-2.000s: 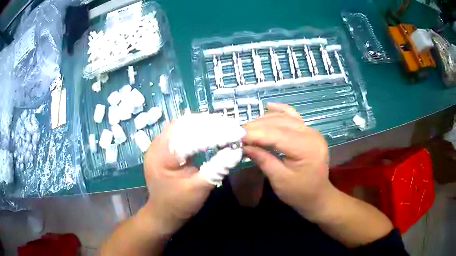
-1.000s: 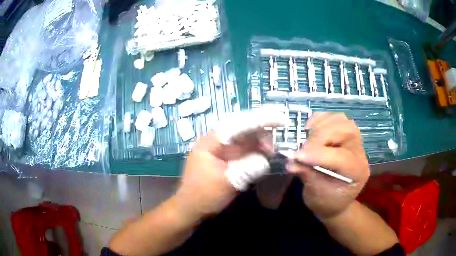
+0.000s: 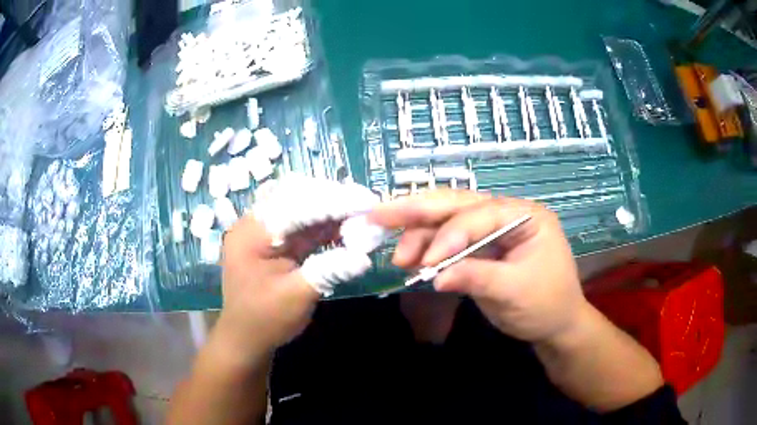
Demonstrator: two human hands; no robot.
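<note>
My left hand (image 3: 274, 257), with white ribbed finger cots on thumb and fingers, grips a stubby white plastic housing (image 3: 362, 236) between thumb and fingertips. My right hand (image 3: 506, 266) holds a slim silvery rod (image 3: 481, 247) with a pale tip between thumb and fingers, slanting up to the right. Its index finger reaches to the white housing and touches it or nearly so. The clear blister tray (image 3: 635, 191) behind my hands holds finished assemblies (image 3: 498, 114) side by side like ladder rungs; my hands hide part of its lower left.
A clear left tray (image 3: 162, 158) holds loose white housings (image 3: 238, 173) and a heaped small parts box (image 3: 241, 58). Crumpled plastic bags (image 3: 58, 100) lie far left. A small clear pack of metal parts (image 3: 639, 83) and an orange block (image 3: 710, 104) lie right. Red stools (image 3: 697, 324) stand below.
The rod now slants up to the right instead of down. A white housing shows at my left fingertips. Fewer loose housings lie in the left tray's group. The whole view has shifted.
</note>
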